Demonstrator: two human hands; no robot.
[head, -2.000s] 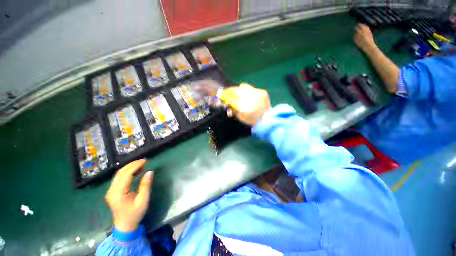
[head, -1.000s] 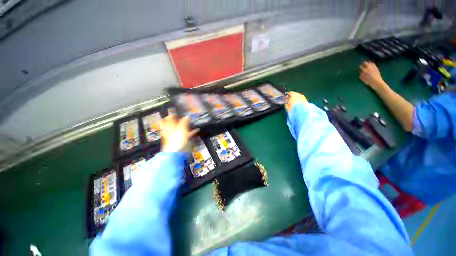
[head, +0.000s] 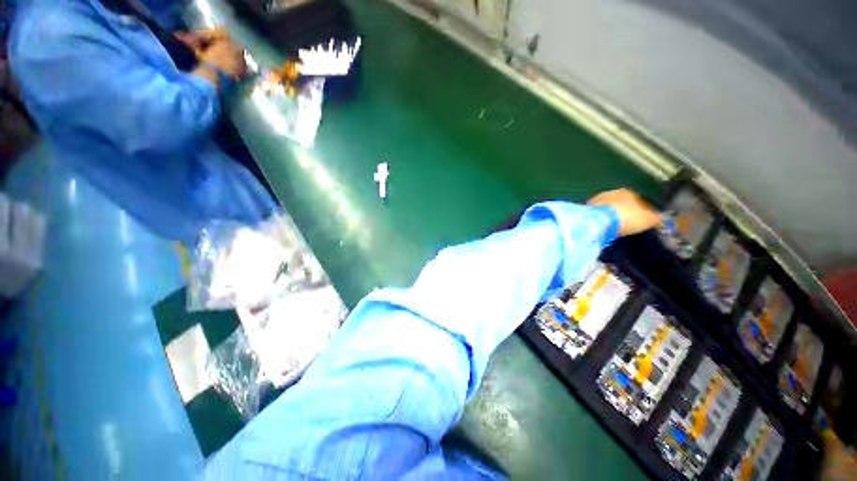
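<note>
Two rows of phone mid-frames lie in black foam trays at the right. The near tray (head: 584,374) holds several silver-white phones (head: 646,364) with orange flex cables. The far tray (head: 693,289) also holds several, slightly blurred. My left hand (head: 628,212) is closed on the far tray's left end, its fingertips hidden at the edge. My right hand (head: 838,458) is blurred and cut off at the lower right edge, close to the far tray's other end; its grip cannot be made out.
A person in a blue smock (head: 122,122) works at upper left, beside a black tray with white pieces (head: 329,58). Clear plastic bags (head: 254,268) hang below the bench's near edge. A white scrap (head: 381,178) lies on the green mat (head: 442,141). A wall runs behind the bench.
The view has swung left. The tray that both hands held raised at the back is now lower, in the far row. My left hand has moved to its left end.
</note>
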